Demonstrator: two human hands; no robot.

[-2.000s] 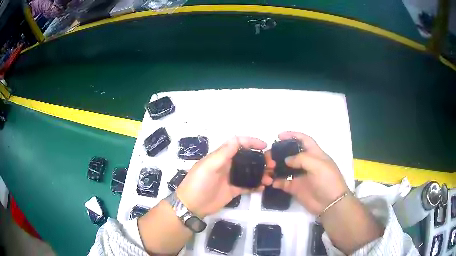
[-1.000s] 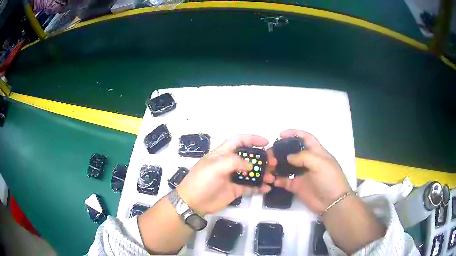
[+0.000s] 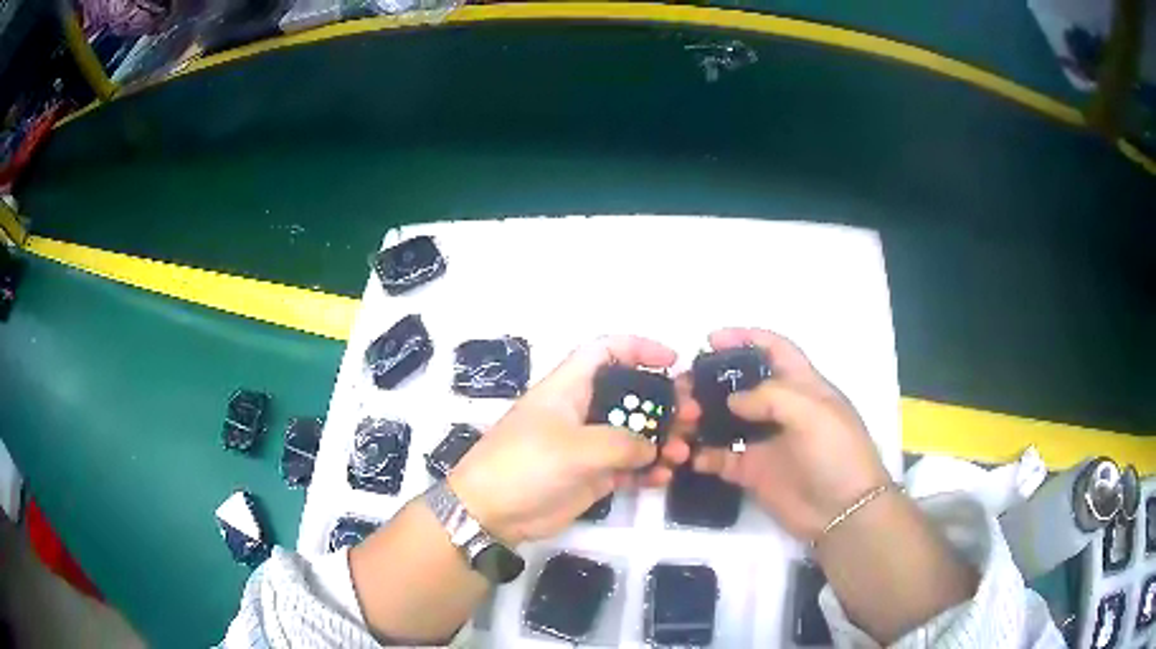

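Note:
My left hand (image 3: pixel 539 456) holds a black watch head (image 3: pixel 634 408) with its screen lit, showing a few white, green and yellow dots. The left thumb lies over the lower part of the screen. My right hand (image 3: pixel 805 444) holds a second watch head (image 3: pixel 732 380) beside it, its dark screen showing a small pale mark. The right thumb lies on its screen. Both units are held above the white foam tray (image 3: pixel 634 273). Black units sit in the tray's pockets, such as one (image 3: pixel 681 604) at the front.
Film-wrapped units, such as one (image 3: pixel 492 366), lie on the tray's left side. More units (image 3: pixel 245 420) lie on the green surface to the left. A silver cylinder (image 3: pixel 1059 514) and a second tray of units (image 3: pixel 1116 596) are at the right. Yellow tape (image 3: pixel 190 293) edges the bench.
The left unit's screen went from dark to a full spread of coloured dots, now fewer and larger. The left thumb has moved lower. A pale mark has appeared on the right unit's screen.

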